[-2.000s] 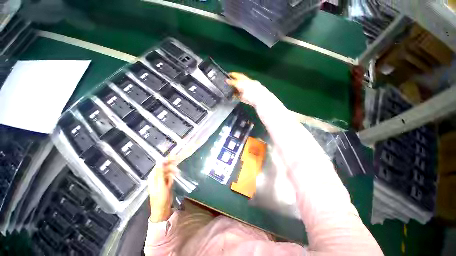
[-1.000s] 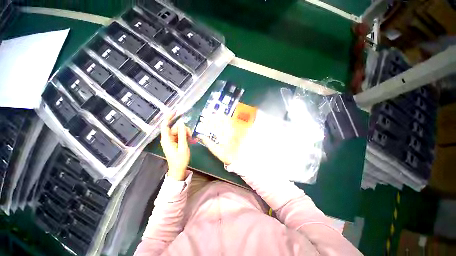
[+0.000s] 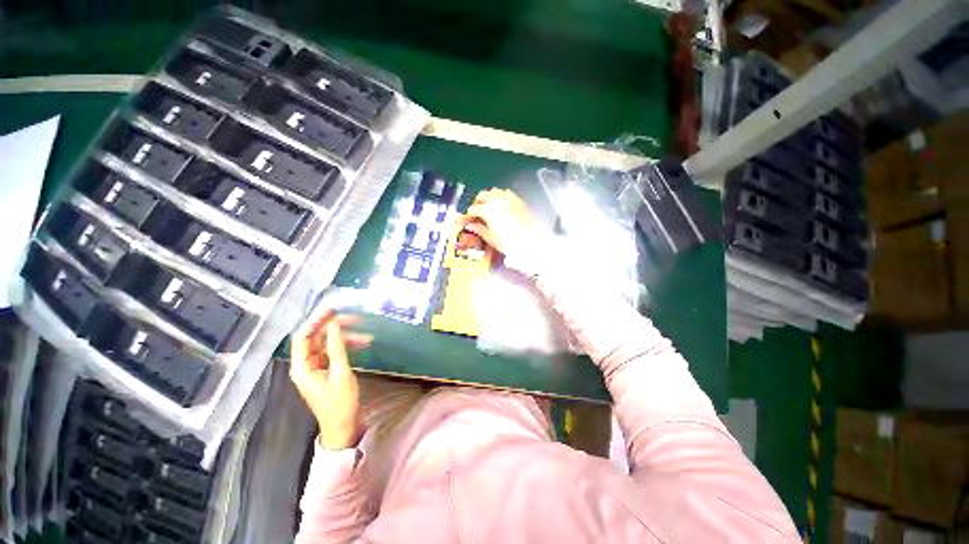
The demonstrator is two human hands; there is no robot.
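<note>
The orange-yellow strip (image 3: 459, 301) lies on the green mat beside the label sheet (image 3: 412, 250) with dark blue blocks. My right hand (image 3: 499, 225) is at the strip's upper end, its fingertips by the dark opening; whether they hold anything is unclear. My left hand (image 3: 327, 372) is raised near the bench's front edge, between the blister tray and the label sheet, with bent, blurred fingers; I cannot tell if it holds a small piece. The blister tray (image 3: 372, 159) holds two rows of black housings (image 3: 255, 213) on the left.
Crumpled clear film (image 3: 606, 244) glares right of the strip, beside dark panels (image 3: 675, 207). Tray stacks stand at lower left (image 3: 117, 468) and right (image 3: 792, 287). A pale post (image 3: 823, 90) slants at upper right. White paper (image 3: 23, 191) is at the left edge.
Two seconds ago my right hand was at a housing by the tray's upper right corner; it has since come to the strip. My hands are farther apart than one second ago. The view has shifted.
</note>
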